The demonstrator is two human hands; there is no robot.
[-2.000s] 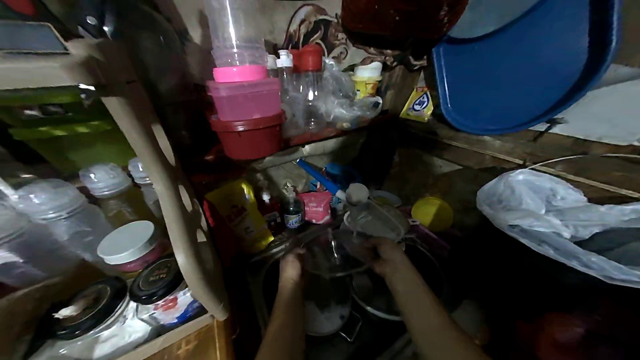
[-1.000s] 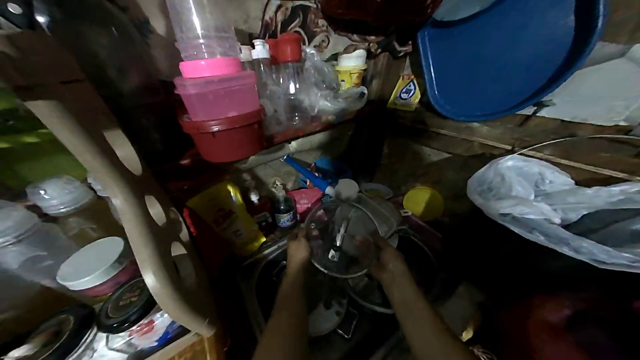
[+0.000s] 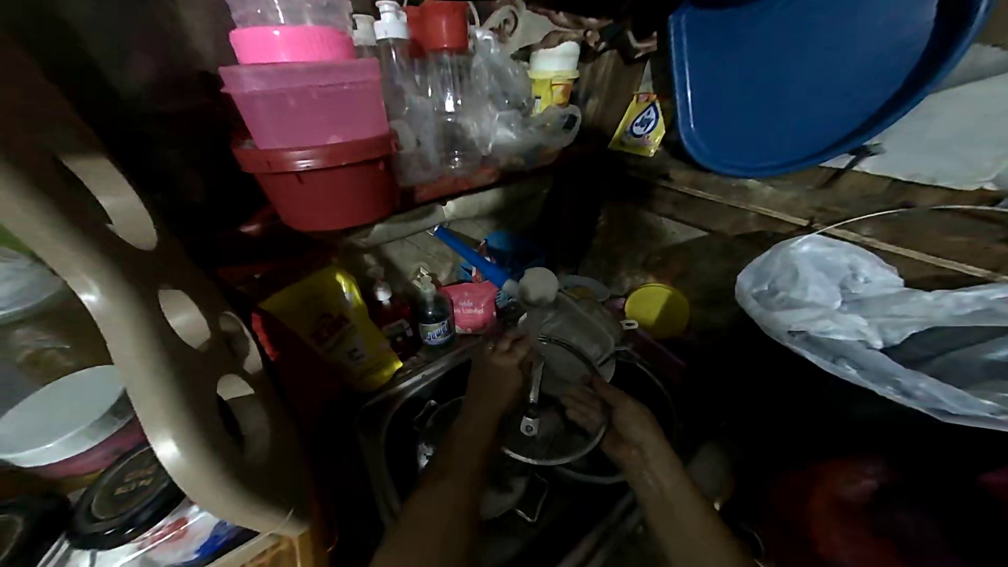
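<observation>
A round glass pot lid with a metal rim and a handle (image 3: 557, 449) is held tilted over the sink. My left hand (image 3: 504, 364) grips its upper left edge, and my right hand (image 3: 610, 413) is on its right edge, fingers over the glass. Under the lid, the metal sink (image 3: 386, 441) holds a dark pan (image 3: 657, 386) and other metalware, dim and partly hidden by my forearms. Just beyond the lid is a clear plastic container (image 3: 587, 327). A blue-handled brush or tool (image 3: 476, 258) with a pale round end lies behind my left hand.
Behind the sink's left corner stand a yellow pouch (image 3: 335, 327), a pump bottle (image 3: 434, 311) and a pink pack (image 3: 471, 307). A beige plastic rack (image 3: 134, 331) rises at left. A plastic-lined bin (image 3: 835, 315) is at right; a blue basin (image 3: 795, 87) hangs above.
The lid has been turned, so its handle now shows lower on the glass than one second ago. Both hands have stayed on it. The view has shifted somewhat.
</observation>
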